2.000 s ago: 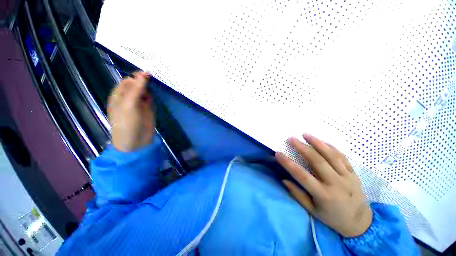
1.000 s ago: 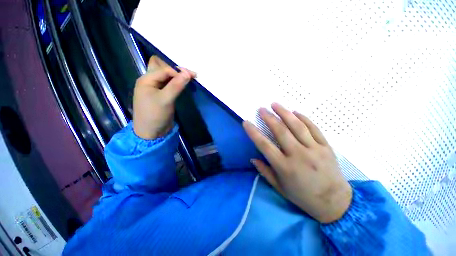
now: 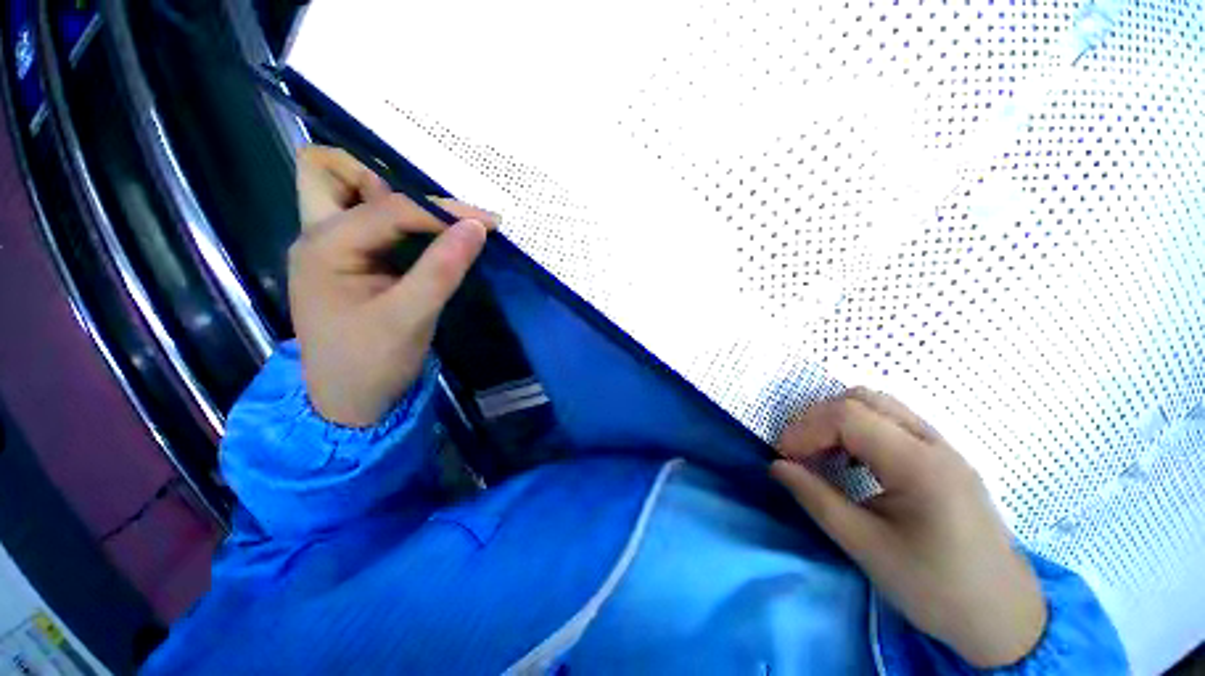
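A large white panel (image 3: pixel 595 119) with rows of small dots fills the upper right. A thin dark edge strip (image 3: pixel 608 322) runs along its near edge. My left hand (image 3: pixel 377 284) pinches the strip at the panel's edge, left of centre, with thumb and fingers. My right hand (image 3: pixel 912 515) pinches the panel's near edge further right, thumb below and fingers on the white face. Whether it also holds the strip is hidden by the fingers. A blue flat board (image 3: pixel 595 383) shows below the edge.
Shiny curved conveyor rollers (image 3: pixel 198 238) lie at the left, past the panel's corner. A maroon surface (image 3: pixel 66 357) lies further left. A white surface with a label (image 3: pixel 46 647) shows at the lower left. My blue sleeves and smock fill the bottom.
My left hand came from beside the edge to pinch it, and now sits slightly further left in the picture. My right hand changed from lying flat on the panel to pinching its edge.
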